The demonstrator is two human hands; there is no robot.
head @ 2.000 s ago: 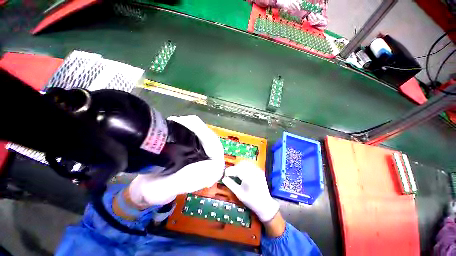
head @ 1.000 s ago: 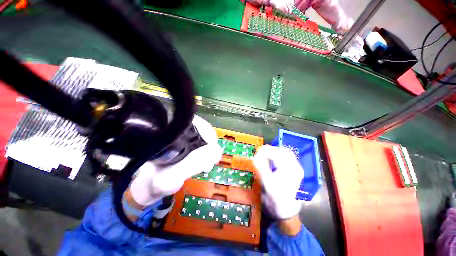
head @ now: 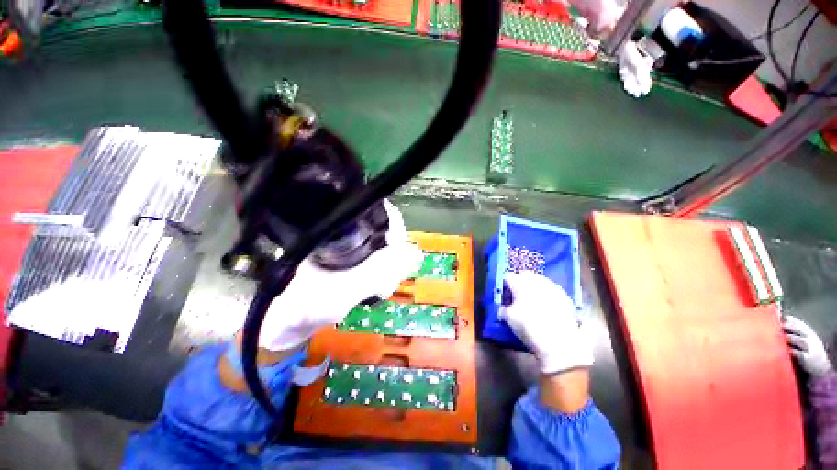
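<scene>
My left hand (head: pixel 321 289), in a white glove, is shut on the black electric screwdriver (head: pixel 307 188). Its looped cable crosses the upper view and its tip is hidden. The orange fixture (head: pixel 395 424) holds three green circuit boards: a near one (head: pixel 390 386), a middle one (head: pixel 404 319) and a far one (head: pixel 439 265) partly behind my left hand. My right hand (head: pixel 551 321), also gloved, is over the near part of the blue screw bin (head: pixel 578 257). Small screws (head: pixel 526 260) lie in the bin. Whether my right fingers hold any cannot be told.
A ribbed silver-white stack (head: pixel 101 239) lies at left on a red mat. At right, a red mat (head: pixel 702 349) holds white-striped pieces (head: pixel 755 264). A loose board (head: pixel 501 147) is on the green belt (head: pixel 569 128). Another person's gloved hand (head: pixel 808 344) is at the right edge.
My right hand has moved from the fixture to the blue bin. The screwdriver has swung more upright with its cable higher. My left hand has stayed over the fixture's left side.
</scene>
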